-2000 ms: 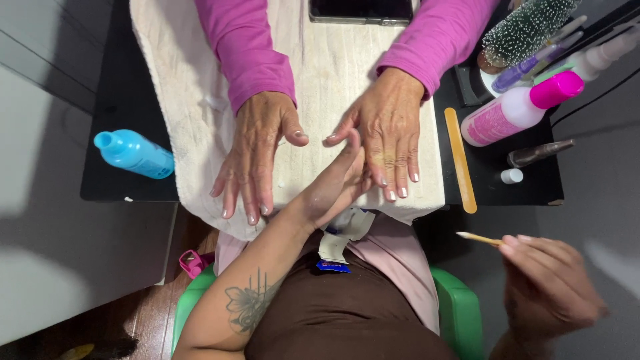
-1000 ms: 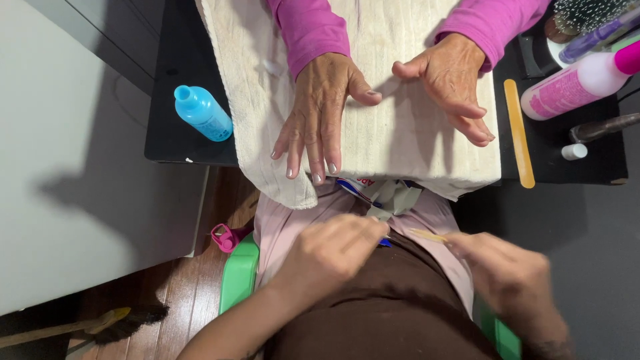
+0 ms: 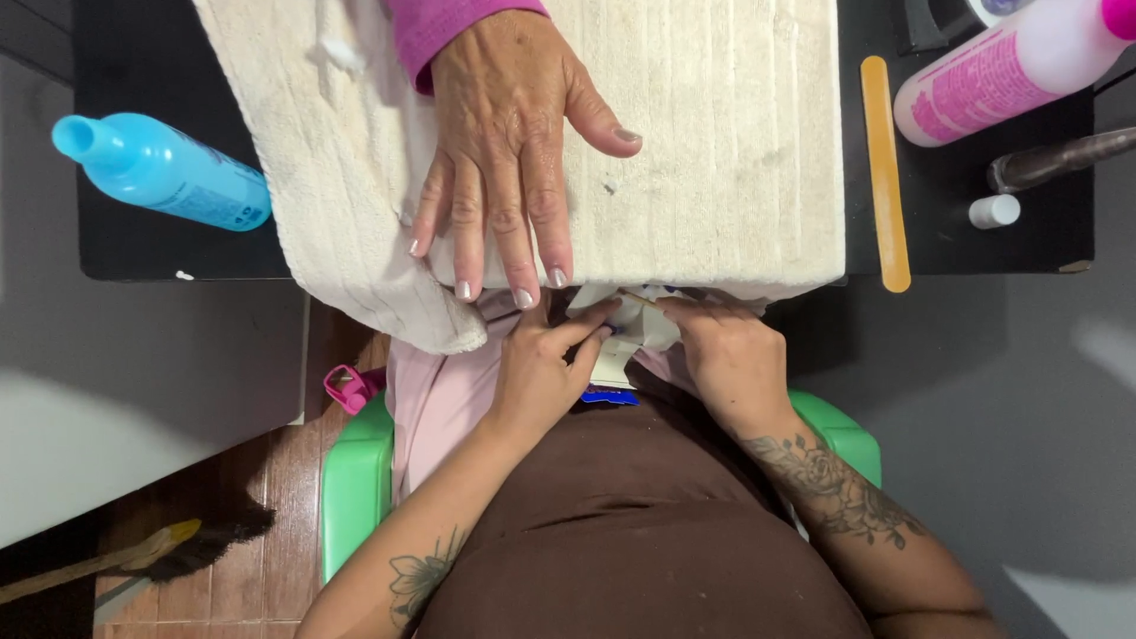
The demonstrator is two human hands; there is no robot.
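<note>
In my lap, just below the towel's edge, my right hand (image 3: 732, 355) holds a thin wooden stick (image 3: 639, 300) by one end, its other end against white cotton or paper (image 3: 643, 328). My left hand (image 3: 552, 359) is at the left side of that white material, fingers bent and touching it; whether it pinches some is unclear. A blue-edged packet (image 3: 610, 397) lies under the material. Another person's hand (image 3: 506, 142), with shiny painted nails and a pink sleeve, rests palm down with fingers spread on the cream towel (image 3: 710, 160).
A blue bottle (image 3: 173, 169) lies or leans at the table's left. On the right are an orange nail file (image 3: 885, 173), a pink-and-white bottle (image 3: 1003, 75), a small white cap (image 3: 994, 211) and a dark handle (image 3: 1065, 160). Green chair arms (image 3: 357, 488) flank me; a broom (image 3: 160, 550) is on the floor.
My hands have come together at the white material in my lap; two seconds ago my left hand touched the other person's hand. That person's other hand has left the view.
</note>
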